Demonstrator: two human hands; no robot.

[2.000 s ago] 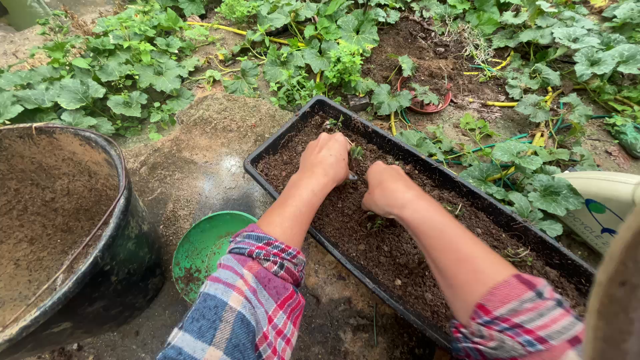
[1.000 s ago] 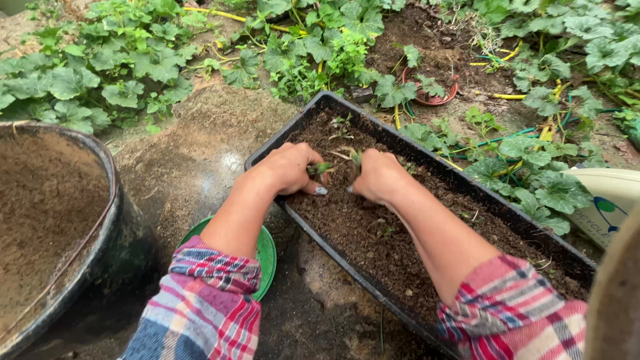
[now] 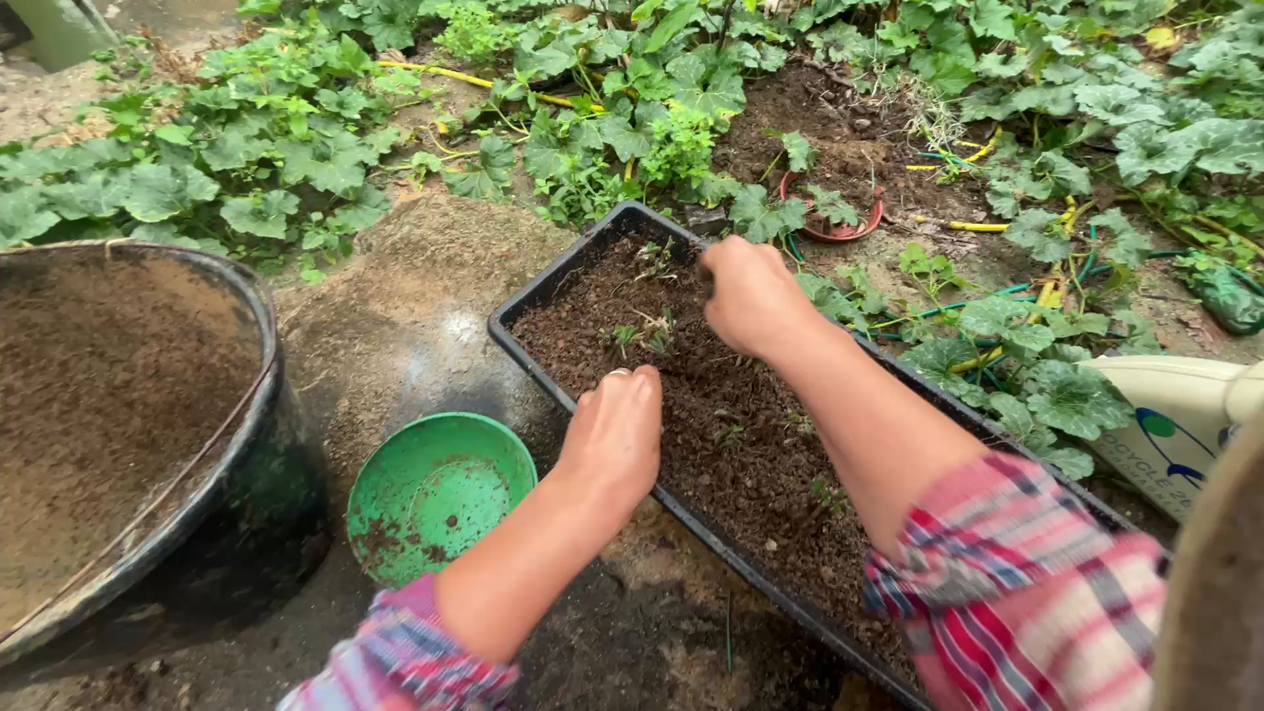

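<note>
A long black plastic planter trough [image 3: 760, 591] filled with dark soil [image 3: 736, 494] runs diagonally through the middle. Small green seedlings [image 3: 642, 338] stand in the soil near its far end, and more small plants show further down. My left hand [image 3: 614, 425] is over the near long edge of the trough, fingers curled and pointing into the soil just below the seedlings. My right hand [image 3: 752, 294] is at the far long edge, its fingertips low by the soil and partly hidden. Whether either hand holds anything cannot be told.
A green plastic bowl [image 3: 464, 494] with bits of soil lies left of the trough. A large black tub [image 3: 262, 346] of brown soil stands at the far left. Leafy vines, yellow and green hoses and a reddish pot rim [image 3: 839, 232] lie beyond. A cream plastic container [image 3: 1165, 395] is at the right.
My hands have moved apart: the left toward the near edge of the trough, the right toward its far edge. Seedlings that were between my fingers one second ago now stand uncovered in the soil.
</note>
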